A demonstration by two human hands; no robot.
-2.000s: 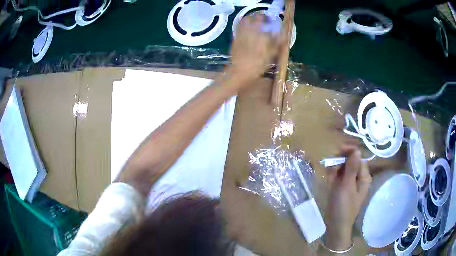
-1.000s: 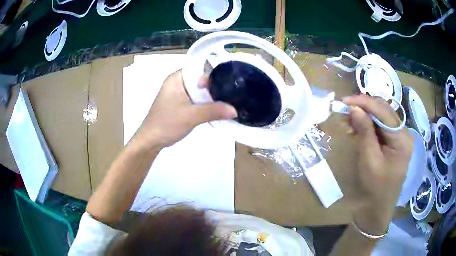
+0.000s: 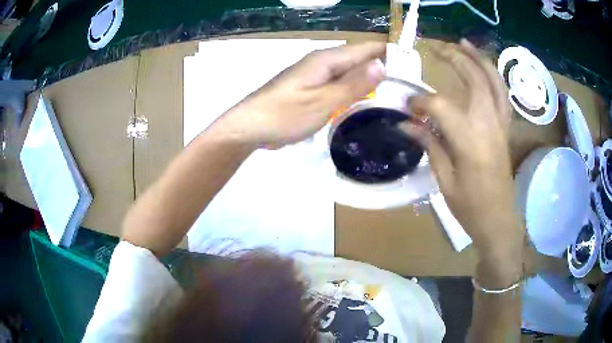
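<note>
The display unit, with its glossy black disc (image 3: 376,145) and white ring, is over the bench at the centre right. A white block (image 3: 402,65) points up from its ring, with a white cord (image 3: 409,27) running up from the block. My left hand (image 3: 302,94) is blurred and holds the upper left of the unit, its fingers by the block. My right hand (image 3: 463,120) is strongly blurred at the right side, with fingers over the ring and the disc's edge. Its grip is unclear.
White paper (image 3: 268,194) lies at the centre and a white slab (image 3: 54,167) at the left. A slotted white disc (image 3: 528,85), a white bowl-shaped cover (image 3: 555,201) and stacked units (image 3: 582,249) are at the right. A white bracket (image 3: 451,221) lies beneath my right hand. A green crate (image 3: 67,281) is lower left.
The unit has turned so its block points up instead of right. My right hand has moved from the plug to the ring's side. My left hand has moved to the unit's upper edge.
</note>
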